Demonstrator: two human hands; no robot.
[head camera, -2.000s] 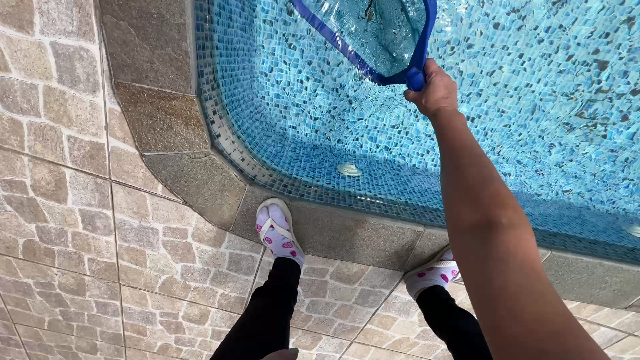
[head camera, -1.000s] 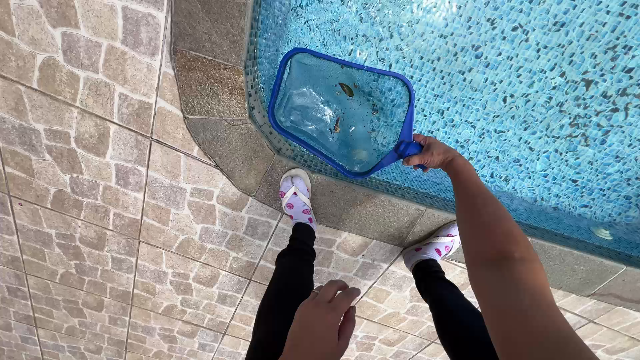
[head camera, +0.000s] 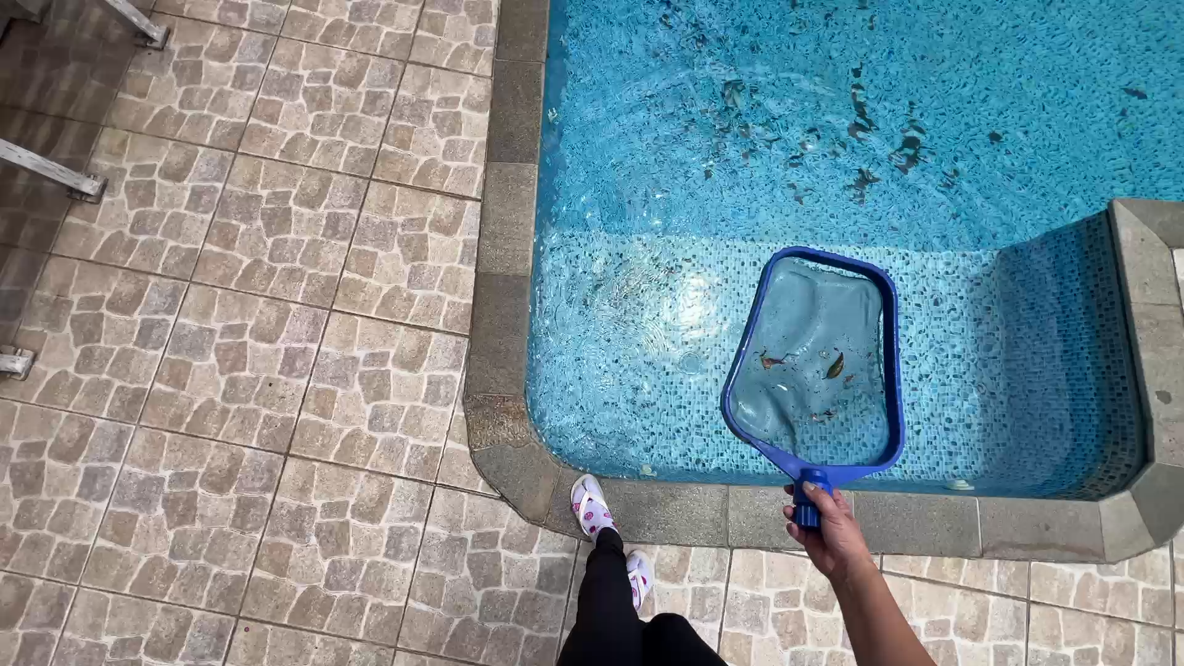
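My right hand (head camera: 830, 529) grips the short socket handle of a blue-framed pool leaf skimmer (head camera: 895, 370), thumb on top. The skimmer is held over the pool water (head camera: 638, 324), its frame pointing away from me. On its pale mesh lie a yellow-green leaf (head camera: 835, 365), a curled brown leaf (head camera: 770, 361) and small bits of debris. Whether the mesh touches the water cannot be told. My left hand is out of view.
Grey stone coping (head camera: 671, 511) runs along the pool edge, with my foot in a white flip-flop (head camera: 590, 507) on it. Stone-patterned tiles (head camera: 370, 370) lie to the left. White metal legs (head camera: 55, 171) stand at the far left. Dark patches show in the pool's deeper part.
The skimmer has turned from pointing left to pointing away from me, still in my right hand. My left hand has left the view. The view has shifted, showing more pool and tiles.
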